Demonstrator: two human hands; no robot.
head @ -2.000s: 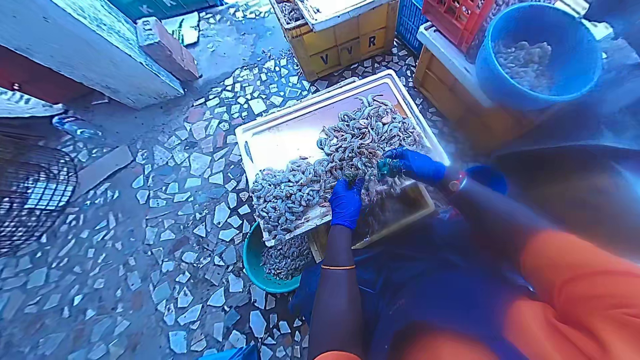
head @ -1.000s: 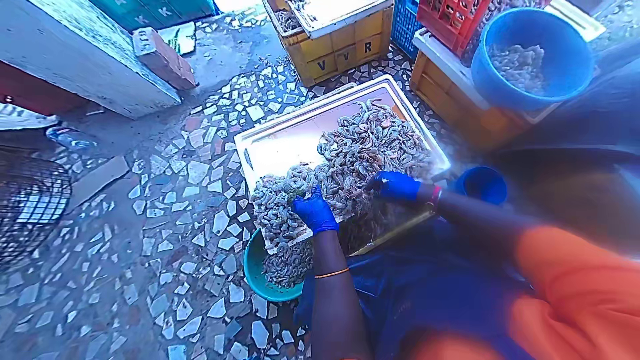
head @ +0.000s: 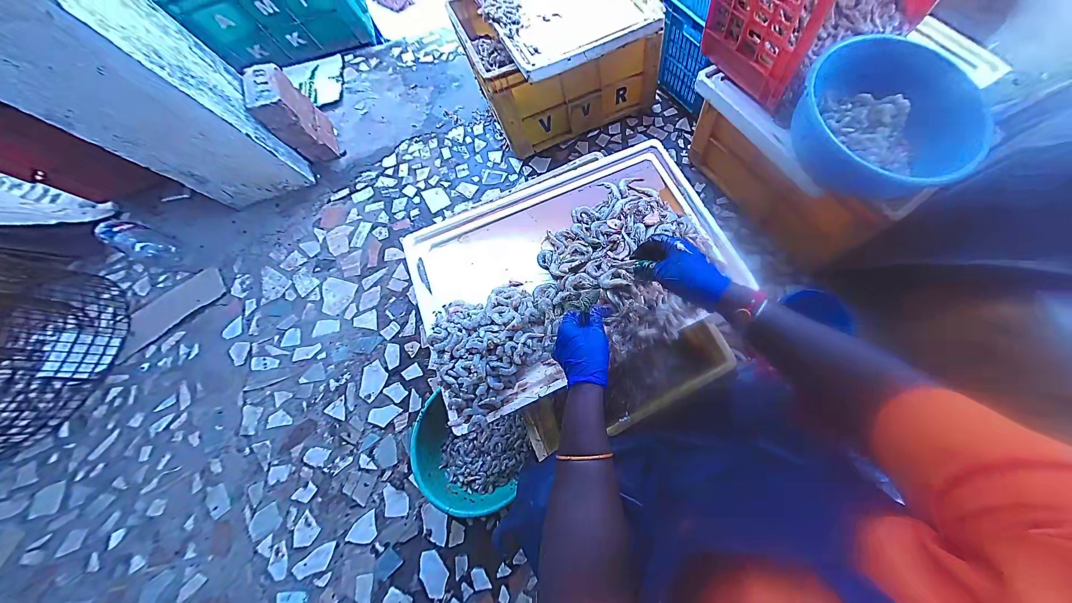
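A white tray-like lid [head: 477, 230] lies before me, bearing a heap of raw shrimp [head: 603, 239] at its right and a second heap [head: 490, 343] at its lower left. Gloved in blue, my left hand [head: 584, 345] is at the near edge of the shrimp, fingertips together; whether a shrimp is between them is unclear. My right hand [head: 682, 270], also in a blue glove, rests on the right heap with bent fingers, its grip hidden. Below the lid's lower left corner, a green basin [head: 429, 452] holds more shrimp. A yellowish crate [head: 712, 356] shows under the near edge.
A yellow crate [head: 578, 113] with a white lid stands beyond. At the upper right are a red crate [head: 754, 50], a blue tub [head: 892, 159] with shrimp, and an orange crate [head: 754, 193]. A brick [head: 293, 117] and black wire basket [head: 67, 360] are at left.
My left hand has moved right, from the lower left heap, where it was a second ago, to the middle of the near edge. My right hand stays by the right heap.
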